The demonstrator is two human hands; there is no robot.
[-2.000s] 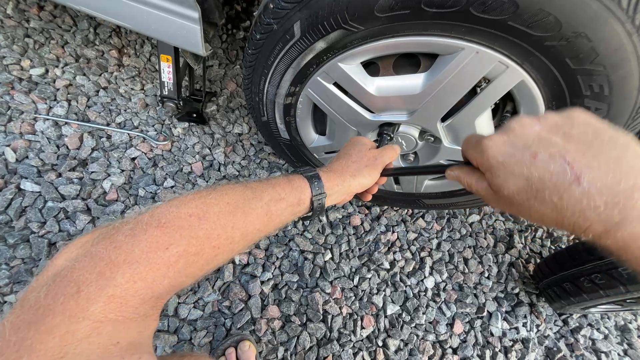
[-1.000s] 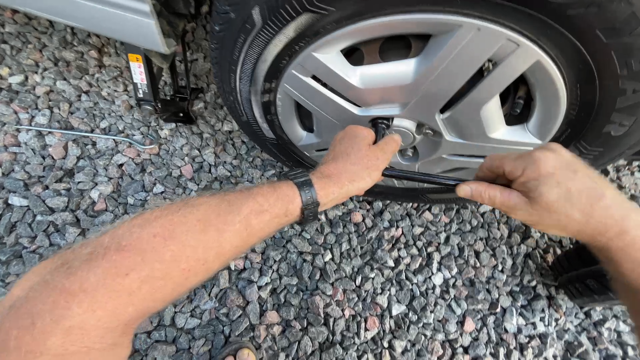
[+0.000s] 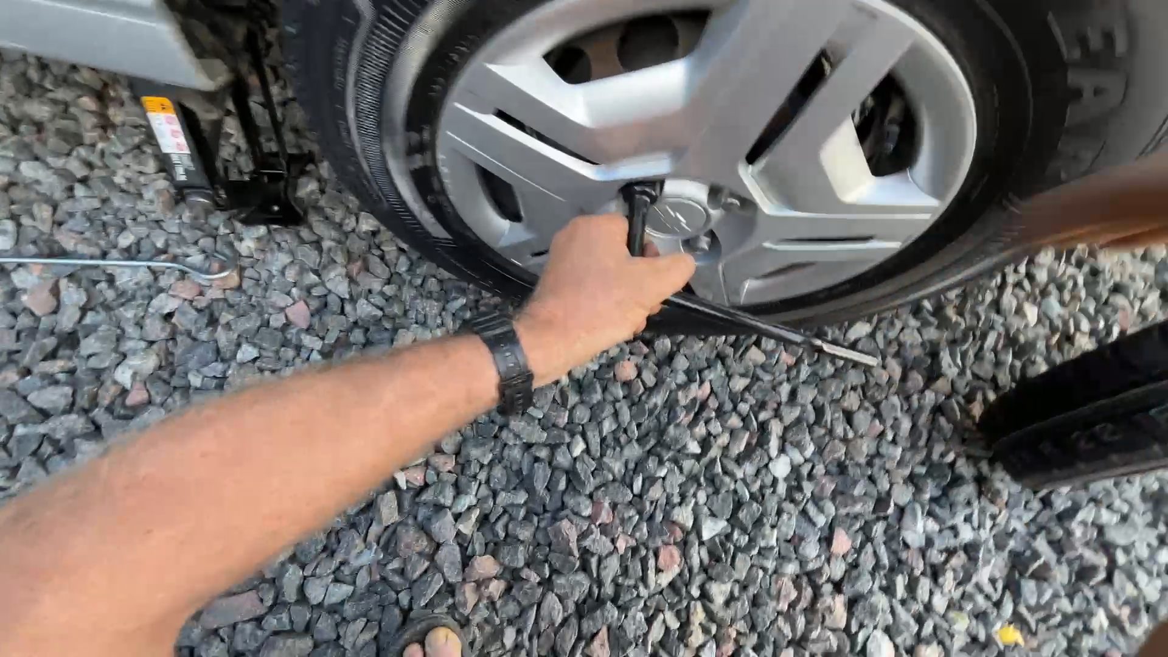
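Observation:
My left hand [image 3: 607, 278], with a black watch on its wrist, is closed around the black lug wrench [image 3: 762, 326] near its bend. The wrench's socket end sits on a wheel nut beside the centre cap of the silver wheel cover [image 3: 730, 91]. Its long handle slants down to the right and ends in a flat bare-metal tip over the gravel. My right hand is out of view; only a blurred forearm shows at the right edge, over the tyre [image 3: 1013, 100].
A black scissor jack [image 3: 269, 196] stands on the gravel under the silver car sill [image 3: 109, 36]. A thin metal rod with a hooked end [image 3: 119, 264] lies at the left. Another tyre [image 3: 1086, 411] is at the right edge, and a foot [image 3: 438, 639] at the bottom.
My right hand has let go of the wrench handle and moved out of view to the right. My left hand remains on the wrench. The view is closer to the wheel.

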